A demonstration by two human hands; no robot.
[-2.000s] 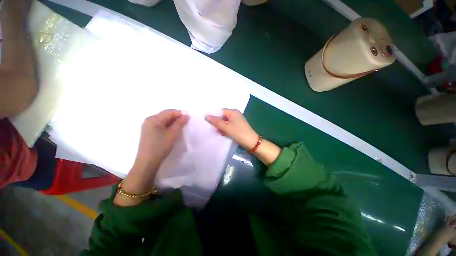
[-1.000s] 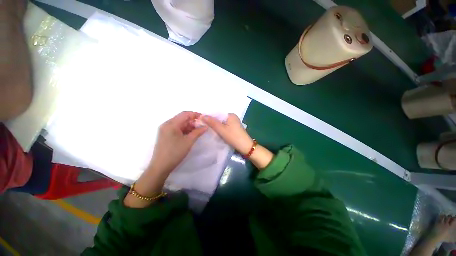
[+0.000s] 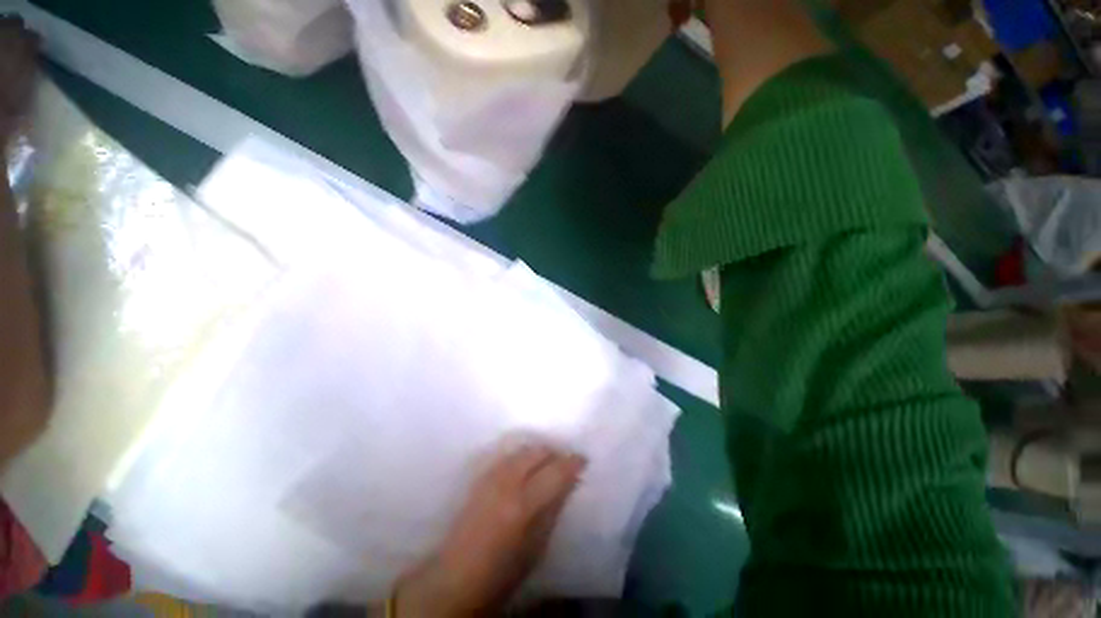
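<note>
A stack of thin white sheets (image 3: 362,398) lies flat in front of me, glaring bright, its corners slightly fanned. My left hand (image 3: 513,507) rests on its lower right part, blurred, fingers bent and close together; whether it pinches a sheet cannot be told. My right arm reaches up and forward over the belt; only the green sleeve and bare wrist show, and the hand is cut off by the top edge. A canister in a loose white wrapping (image 3: 483,109) stands on the belt beyond the stack, its cream face end showing at the top.
Another white-wrapped item (image 3: 284,24) stands left of it on the green belt. A pale metal rail (image 3: 658,353) separates belt and worktop. Shiny yellowish plastic (image 3: 103,302) and a neighbour's arm (image 3: 24,302) are at left. Blurred tan canisters (image 3: 1008,344) are at right.
My hands have come apart: the left now lies on the stack, the right arm stretches far up across the belt. The view has shifted, and more of the wrapped canister shows.
</note>
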